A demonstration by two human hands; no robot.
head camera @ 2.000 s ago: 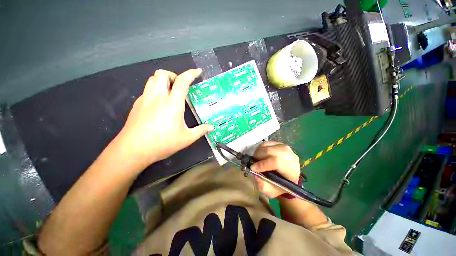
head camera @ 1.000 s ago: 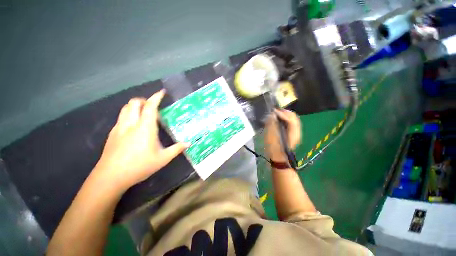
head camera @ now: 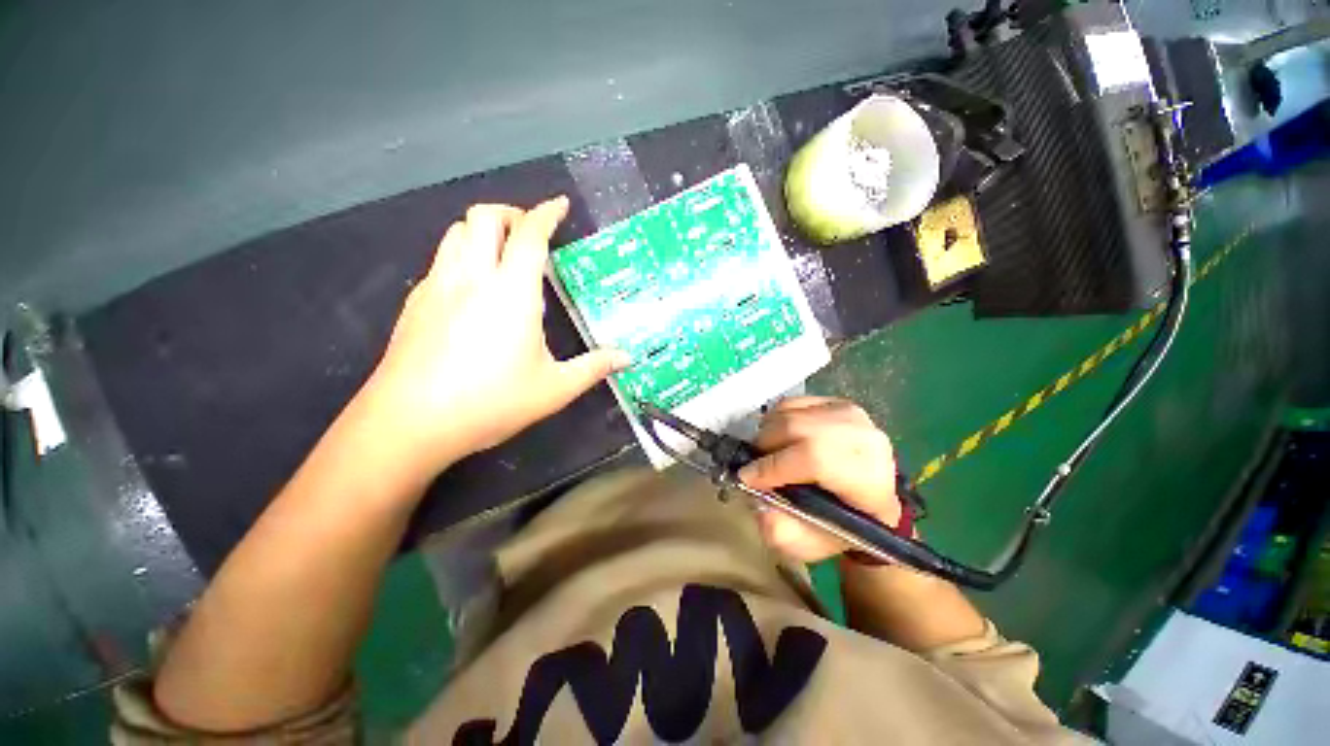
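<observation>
A green PCB panel lies on a white board on the black mat. My left hand holds the panel's left side, with the thumb on its lower left edge and the index finger at its upper left corner. My right hand, with a dark red wristband, grips the black soldering iron like a pen. The iron's tip is at the panel's lower left corner. Whether the tip touches the panel cannot be told. My right palm is hidden.
A pale yellow-green cup with silvery waste stands right of the panel, beside a yellow sponge. Beyond is the dark solder feeder, with a cable curving to the iron. A white box is at the lower right.
One second ago the iron was over by the cup and sponge. My right hand has come back with it to the panel's lower left corner. My left hand keeps its hold.
</observation>
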